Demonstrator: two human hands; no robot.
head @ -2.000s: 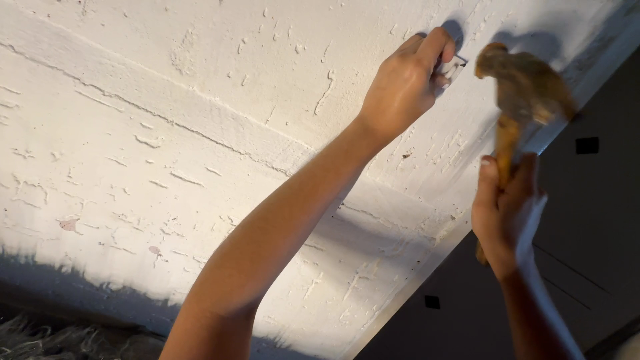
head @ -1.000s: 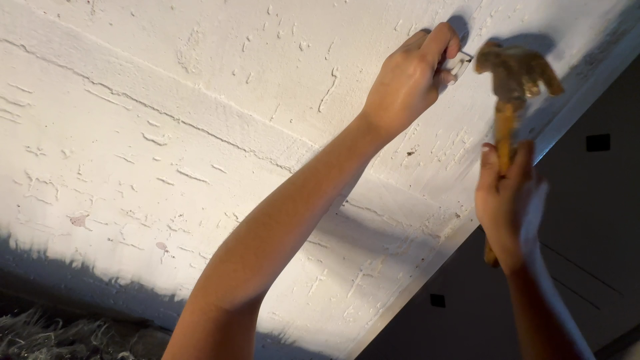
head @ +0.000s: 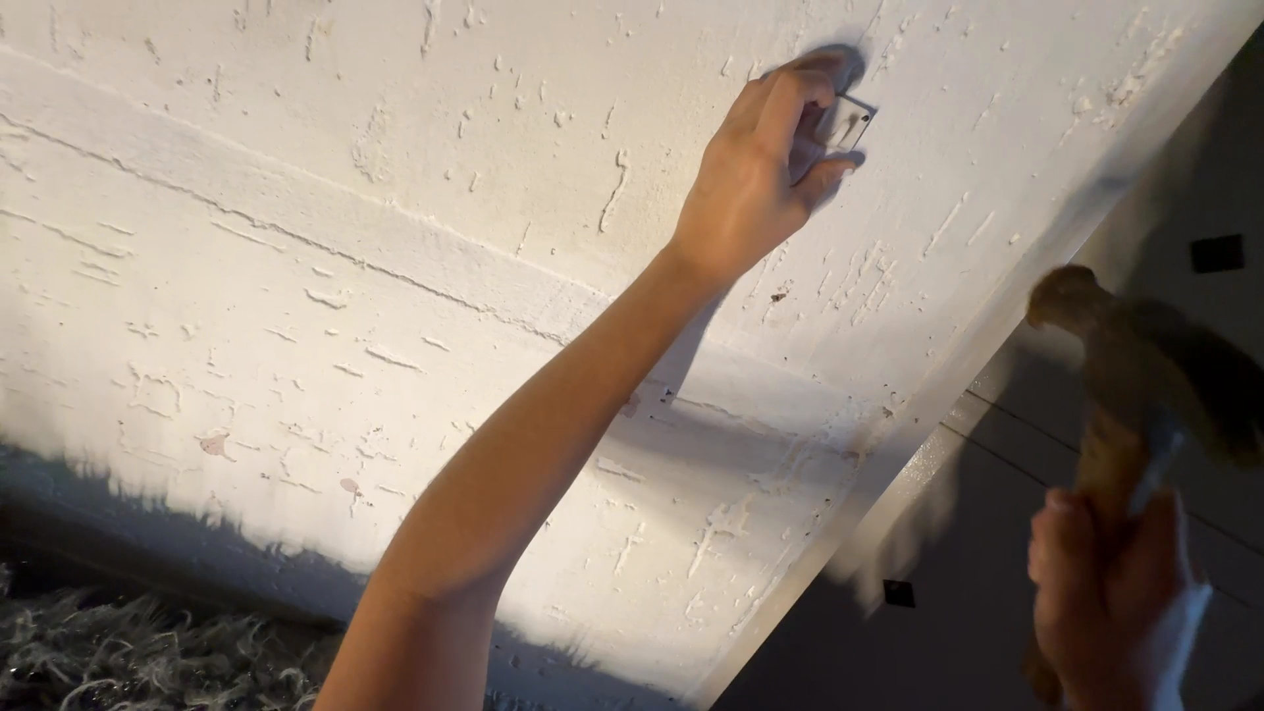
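Note:
At the upper right of the painted surface, my left hand has its fingers around a small clear square piece that lies against the rough white wall. A dark dot shows near that piece's outer corner. My right hand grips the wooden handle of a claw hammer at the lower right. The hammer's head is blurred and rusty brown, past the wall's edge and apart from the left hand. Whether a nail is between the left fingers cannot be made out.
The wall's edge runs diagonally down at the right. Beyond it lies a dark tiled surface with small black squares. Grey shaggy material fills the lower left corner. Raised cracks and paint ridges mark the wall.
The hammer has moved away from my left hand, down and to the right, with my right hand still around its handle. My left thumb has spread from the fingers, and more of the clear piece shows.

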